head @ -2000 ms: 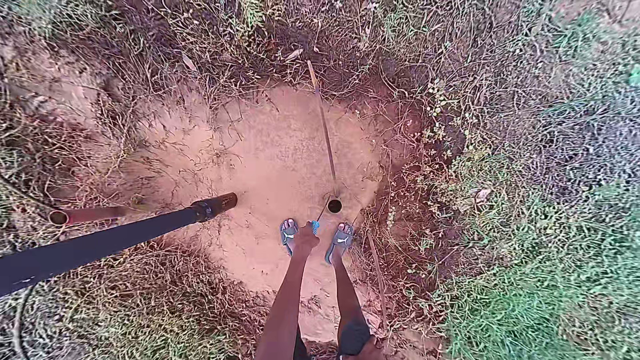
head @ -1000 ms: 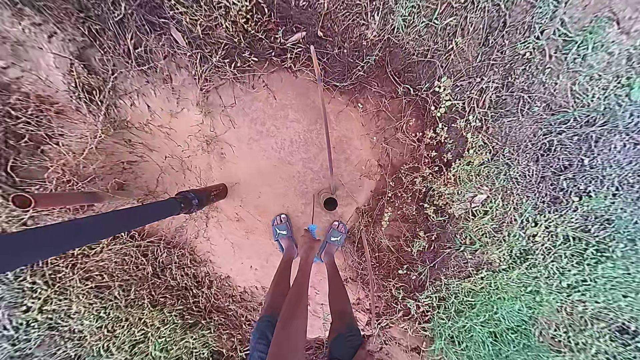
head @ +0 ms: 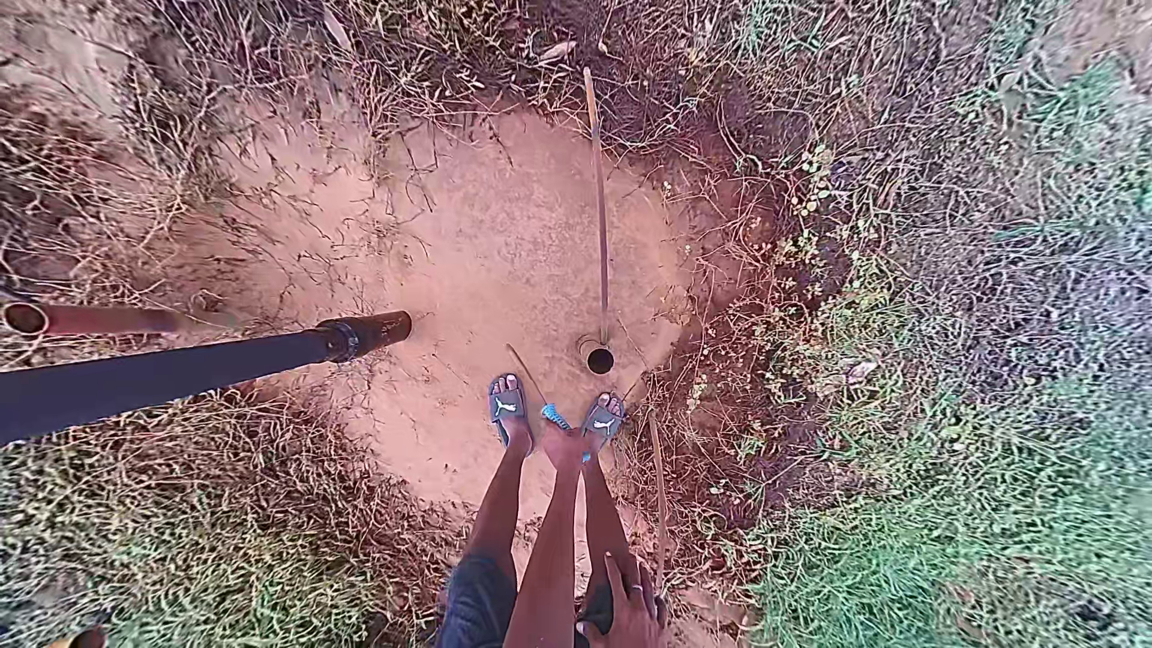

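Note:
My left hand (head: 565,445) is low between my feet, closed on the blue grip (head: 554,416) of a thin, dark rod or blade (head: 526,371). The tool slants up and left from the hand, over the bare soil. My right hand (head: 632,598), with a ring on one finger, rests at my right knee with its fingers partly spread and nothing visible in it. Just beyond my right foot is a short pipe or hole with a dark round opening (head: 600,361). A long thin stick (head: 598,202) runs from beside that opening toward the dry plants.
At left a black pole (head: 171,371) with a brown end reaches over the soil, beside an upright brown pipe (head: 99,320) with an open top. My sandalled feet flank the left hand. Dry stems and green grass (head: 918,540) surround the reddish soil; another thin stick (head: 659,486) lies at right.
The blue-gripped tool has swung left; a second ago it pointed straight up the view, and before that toward the round opening. The right hand shows more fully now at the knee.

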